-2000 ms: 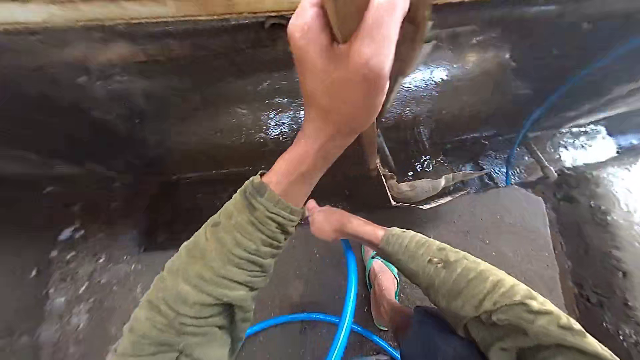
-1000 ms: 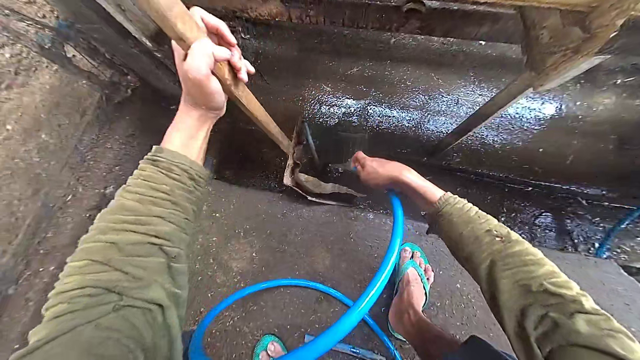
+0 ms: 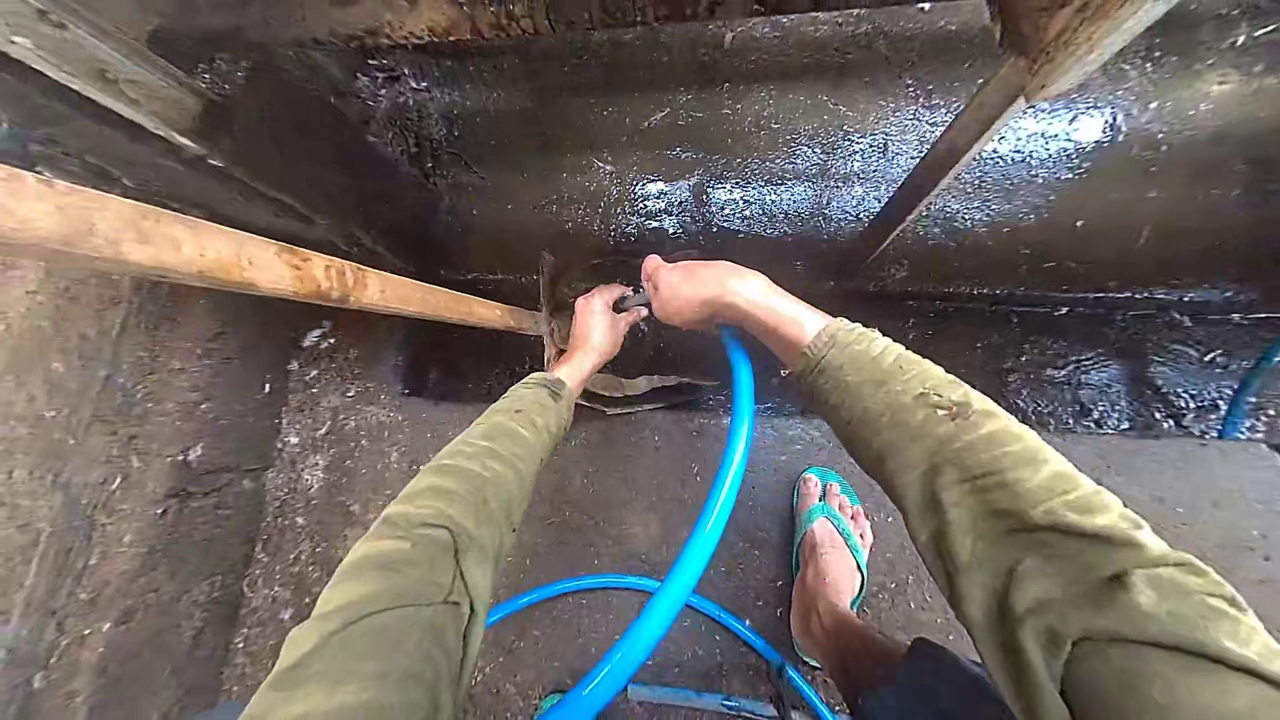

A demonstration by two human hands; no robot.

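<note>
My right hand (image 3: 700,292) is closed around the end of a blue hose (image 3: 715,480), which hangs from it and loops on the ground. Touching it from the left, my left hand (image 3: 598,325) has its fingers on a short dark piece (image 3: 632,300) at the hose's end; whether this is a nozzle is unclear. Behind my left hand is a worn metal tool head (image 3: 640,390), partly hidden. Its long wooden handle (image 3: 270,270) slants away to the upper left, and neither hand is on it.
Wooden posts (image 3: 960,150) stand at the upper right, and a beam (image 3: 110,75) crosses the upper left. A wet dark trough surface (image 3: 780,170) lies ahead. My foot in a green flip-flop (image 3: 830,540) and a thin blue bar (image 3: 700,698) are below.
My left hand has let go of the wooden handle and come to the hose end beside my right hand. The handle now leans lower, toward the left.
</note>
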